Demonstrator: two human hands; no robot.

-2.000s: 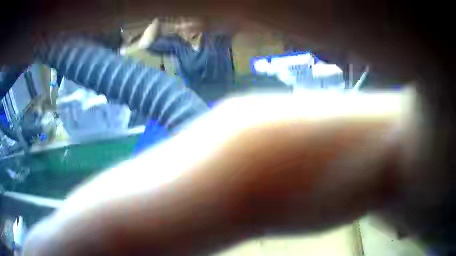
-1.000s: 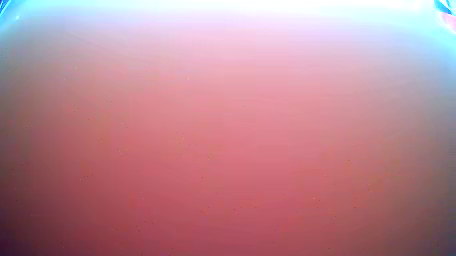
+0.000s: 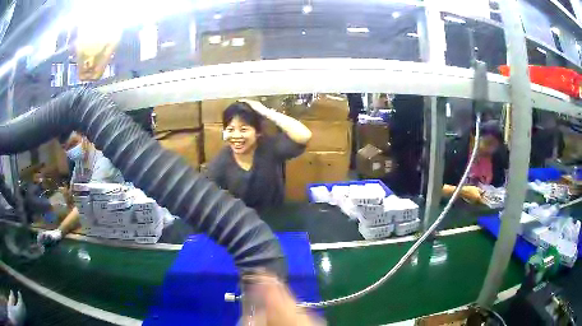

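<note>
A bare hand point(image 3: 277, 305), blurred and cut off by the bottom edge, is at the lower end of the thick grey ribbed duct point(image 3: 185, 188). It comes from the lower right and appears to be my right hand. Its fingers overlap the duct's end and the clear hood there; whether they grip it cannot be told. I cannot make out my left hand. A small pale, finger-like shape shows at the lower left edge; whose it is cannot be told. No circuit board or iron shows.
Blue sheets point(image 3: 198, 274) lie on the green belt point(image 3: 376, 280). A silver gooseneck point(image 3: 408, 251) curves up to a post point(image 3: 510, 159). White housings are stacked left point(image 3: 121, 216) and in a blue tray point(image 3: 316, 194). A person point(image 3: 252, 165) is opposite, arm raised; others are left and right.
The skin that crossed, then filled, the picture is off the lens. The view is now wide and raised, showing the line, the duct and people. A bare hand is at the duct's lower end.
</note>
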